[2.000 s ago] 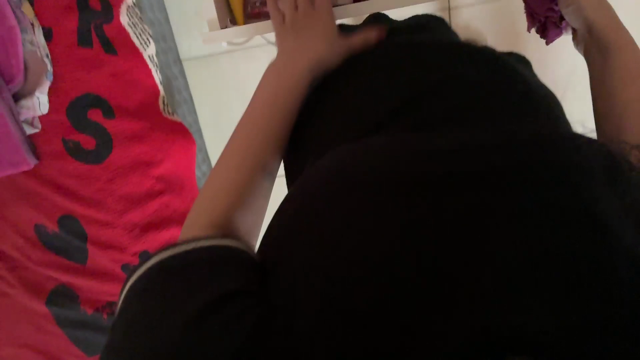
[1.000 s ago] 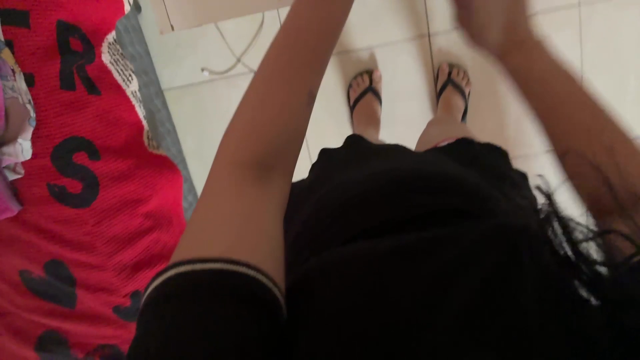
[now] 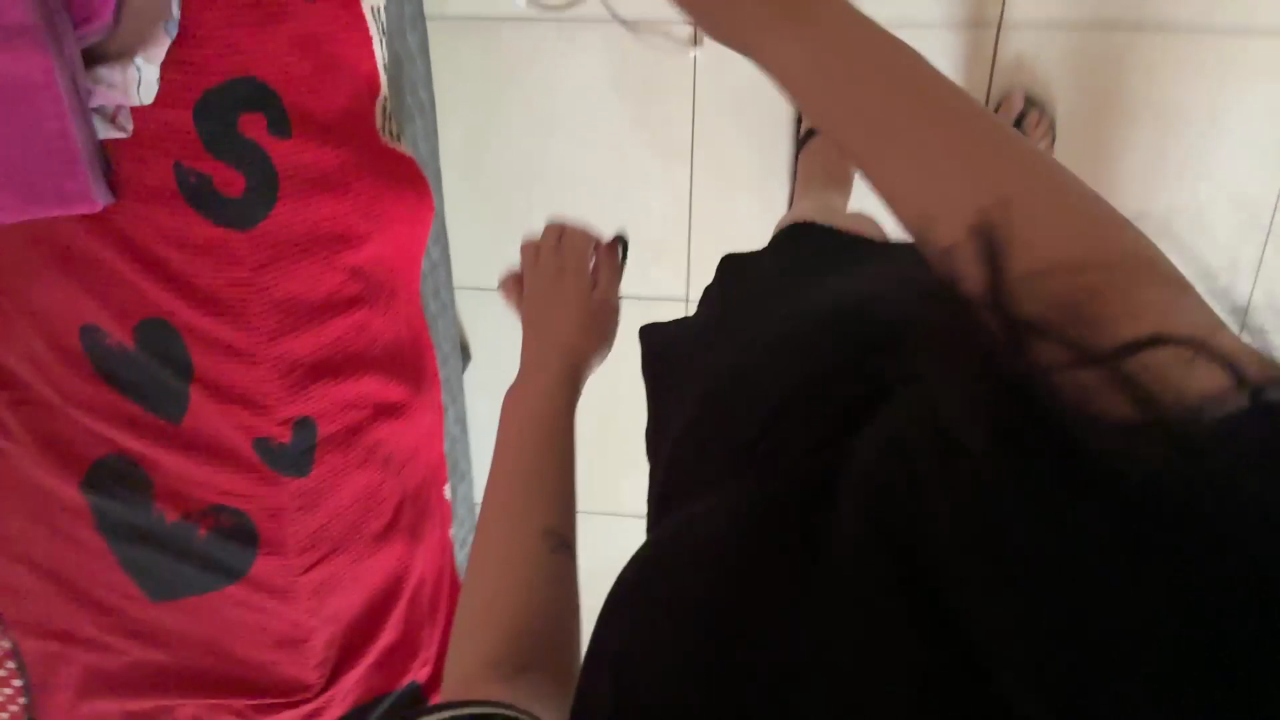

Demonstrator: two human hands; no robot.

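Observation:
My left hand (image 3: 568, 290) hangs over the tiled floor, beside the edge of a red blanket. Its fingers are blurred and loosely bent, and a small dark thing shows at one fingertip; whether it is held I cannot tell. My right forearm (image 3: 930, 130) crosses the upper right, and its hand lies beyond the top edge. The red blanket (image 3: 330, 300), printed with black hearts and a letter, covers the left side. On it, at the top left, lie a magenta cloth (image 3: 45, 120) and a crumpled light printed cloth (image 3: 135, 85).
Pale floor tiles (image 3: 570, 150) run between the blanket and my black clothing (image 3: 850, 500). A thin cable (image 3: 640, 22) lies on them at the top. My foot in a dark flip-flop (image 3: 1028, 120) stands at the upper right. Grey fabric (image 3: 425, 200) borders the blanket.
My left hand, near the top a couple of seconds ago, is now lower, beside the blanket. My right hand has left view; two seconds ago it held a purple thing. The view has shifted.

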